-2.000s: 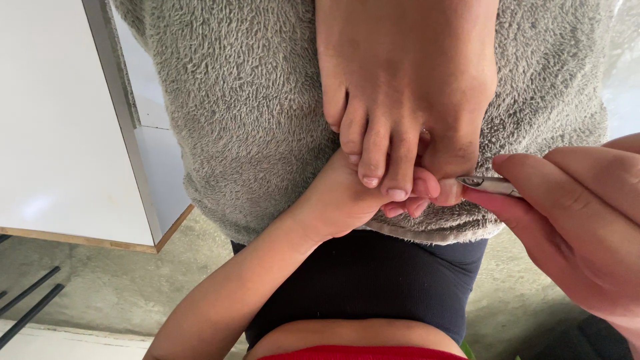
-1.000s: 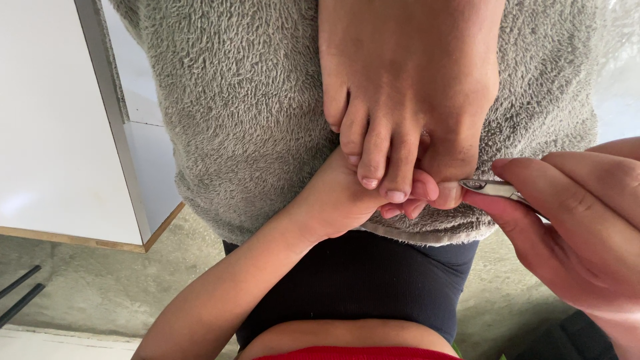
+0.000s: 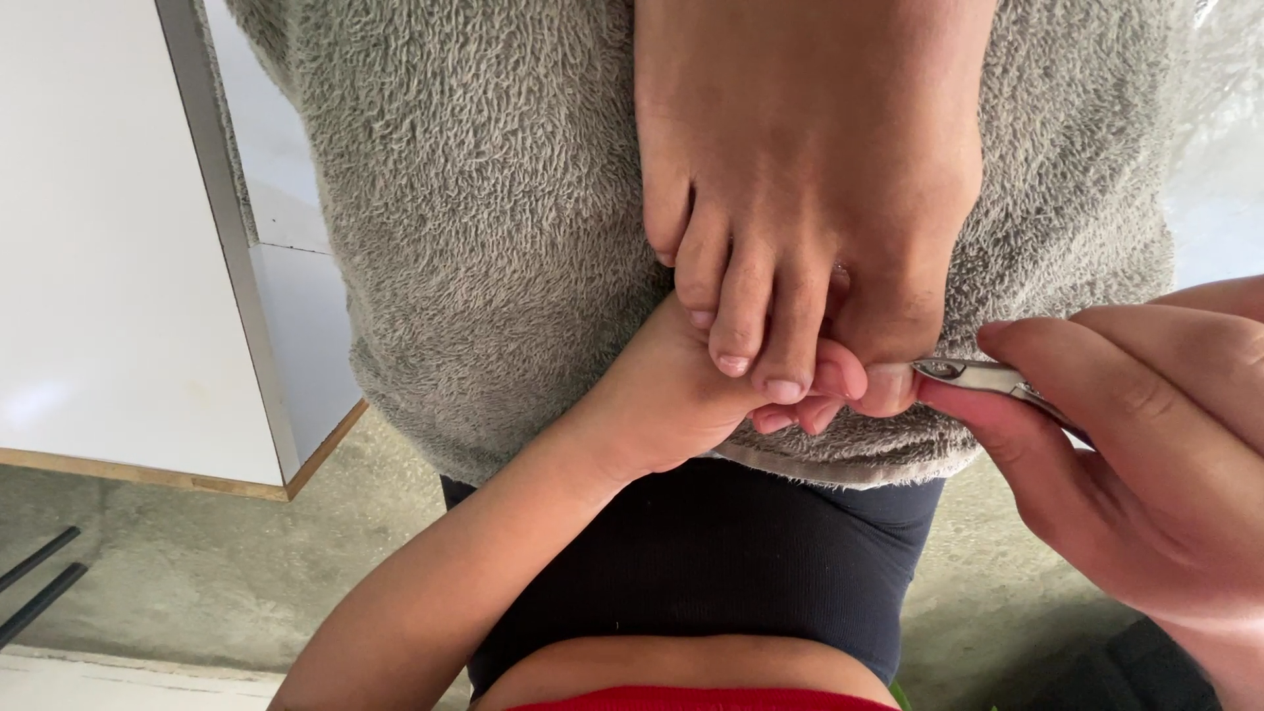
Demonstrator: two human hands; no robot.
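A person's bare foot [image 3: 810, 148] rests on a grey terry towel [image 3: 474, 197], toes toward me. My left hand [image 3: 691, 395] reaches under the smaller toes, and its fingertips grip the big toe [image 3: 889, 346] from its inner side. In my right hand [image 3: 1116, 425] is a metal nipper [image 3: 987, 376], held between thumb and fingers. The nipper's tip touches the outer edge of the big toenail. Most of its handles are hidden by my fingers, and my left palm is partly under the toes.
A white tabletop [image 3: 118, 257] with a grey edge and wooden underside stands at the left. Two dark rods [image 3: 44, 588] show at the lower left above the concrete floor [image 3: 247, 553]. My lap in dark shorts [image 3: 701, 573] lies under the towel's edge. A dark object [image 3: 1145, 671] is at the lower right.
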